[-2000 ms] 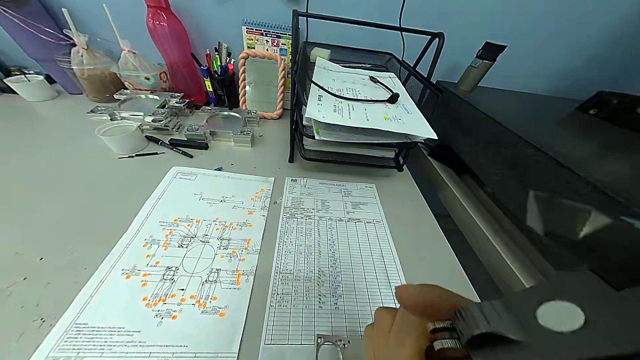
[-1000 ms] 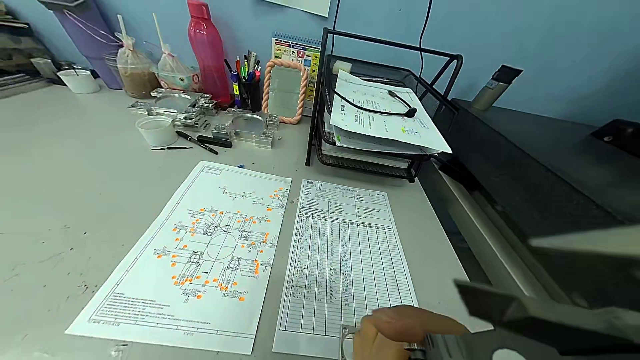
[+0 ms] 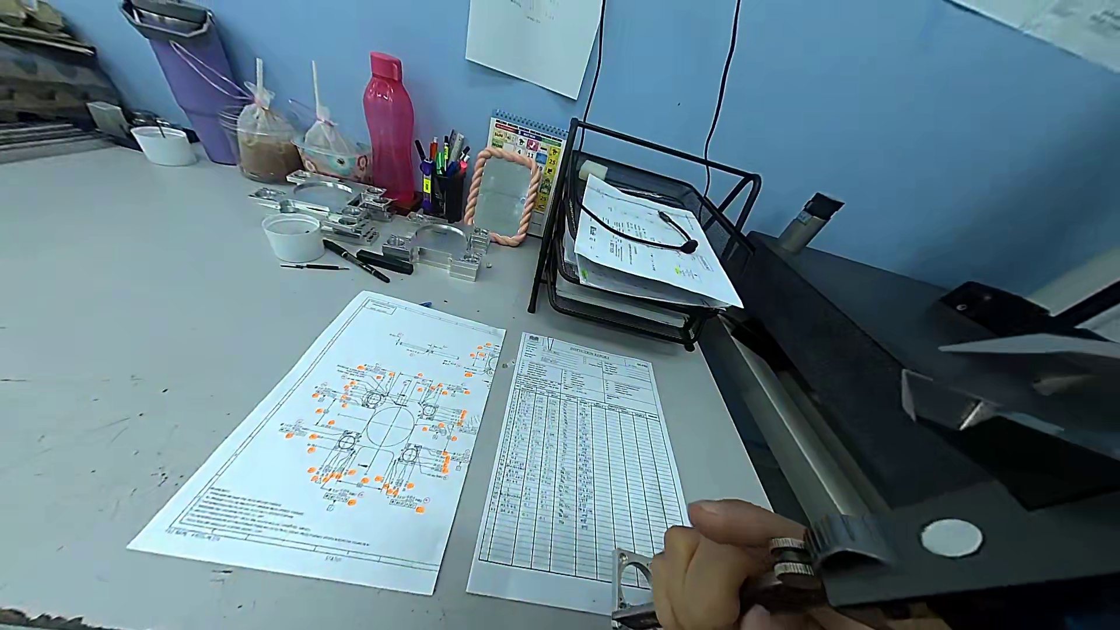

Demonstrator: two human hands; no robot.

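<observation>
At the lower right, my right hand (image 3: 722,564) is closed around a caliper-like metal measuring tool (image 3: 892,556), near its knurled roller. Its pointed jaws (image 3: 945,398) loom large at the right edge. A small metal part with a round opening (image 3: 619,573) shows beside my fingers, over the lower edge of a printed form with handwritten entries (image 3: 582,472); what holds this part is hidden. Left of the form lies a technical drawing with orange marks (image 3: 376,437). My left hand cannot be seen.
Behind the papers stand a black wire tray (image 3: 612,328), a rope-framed mirror (image 3: 503,197), a pen holder (image 3: 449,192) and a pink bottle (image 3: 389,131). Clear machined blocks (image 3: 437,245), a white cup (image 3: 293,238) and pens (image 3: 356,261) lie at the back left. A dark ledge (image 3: 840,350) borders the desk.
The view has shifted, showing more of the wall. My right hand keeps its hold on the tool. The small metal part is visible beside my fingers throughout.
</observation>
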